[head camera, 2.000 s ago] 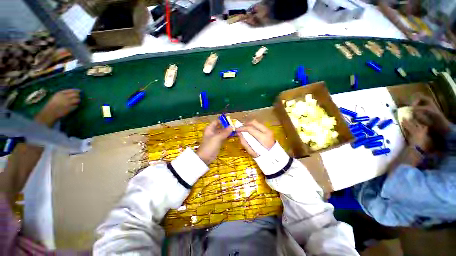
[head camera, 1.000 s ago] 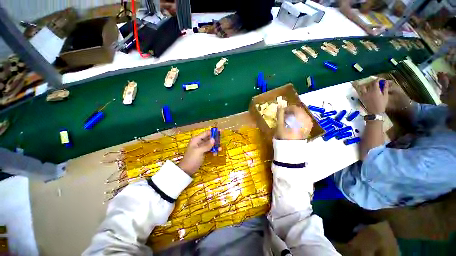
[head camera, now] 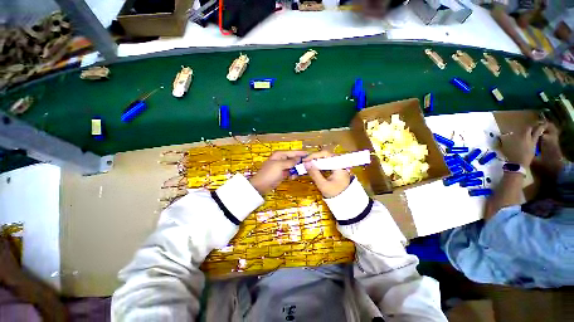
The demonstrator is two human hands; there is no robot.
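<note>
My left hand (head camera: 277, 171) holds a blue cell (head camera: 295, 170) above the amber-taped parts (head camera: 277, 233); the fingers cover most of it. My right hand (head camera: 330, 178) touches it from the right and holds a long white strip (head camera: 340, 161) that sticks out to the right. Whether a pale pad is between the fingers cannot be told. The pad box (head camera: 395, 151), open and heaped with pale yellow pieces, stands right of my hands.
Blue cells (head camera: 466, 170) lie on a white sheet (head camera: 434, 210) at right, beside another worker's arm (head camera: 506, 195). The green conveyor (head camera: 302, 107) beyond carries tan bundles (head camera: 182, 82) and blue cells. A metal bracket (head camera: 56, 144) juts in at left. Cardboard (head camera: 126, 220) lies under the amber parts.
Since one second ago my right hand has left the pad box and come back to my left hand at the blue cell. The white strip now extends right from the fingers. The view has shifted.
</note>
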